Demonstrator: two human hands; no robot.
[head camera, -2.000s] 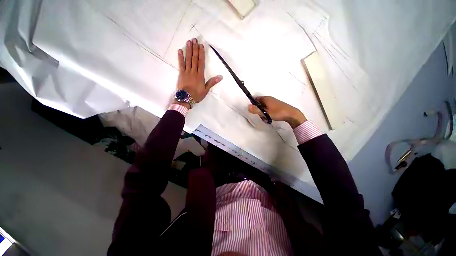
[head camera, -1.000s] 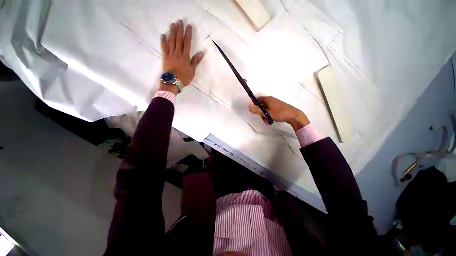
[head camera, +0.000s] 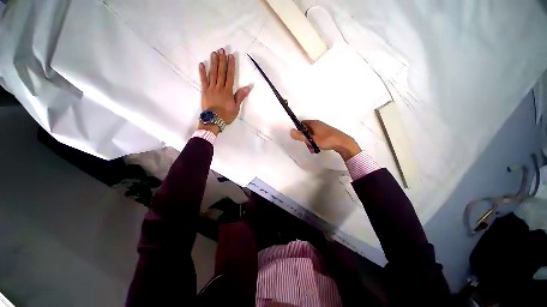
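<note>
White fabric (head camera: 150, 102) covers the table and hangs in folds over its left edge. My left hand (head camera: 220, 90) lies flat on it, fingers spread, holding nothing. My right hand (head camera: 324, 137) grips the black shears (head camera: 282, 99) by the handles. The blades point up and left and look closed or nearly so. A white pattern piece (head camera: 354, 78) with a notched corner lies under two cream weights, one at the top (head camera: 298, 27) and one at the right (head camera: 397, 141). Thin dark lines run across the white surface.
A pale rule (head camera: 288, 204) runs along the near table edge. At the right lie a looped tape measure (head camera: 520, 195), a small brass-coloured tool (head camera: 483, 219) and a black cloth bundle (head camera: 507, 255). Dark and pale cloth pieces (head camera: 141, 171) show below the table edge.
The view has shifted, so the upper weight shows more fully. My left hand has moved slightly left from its first place and is still flat. The shears stay in my right hand, at nearly the same slant.
</note>
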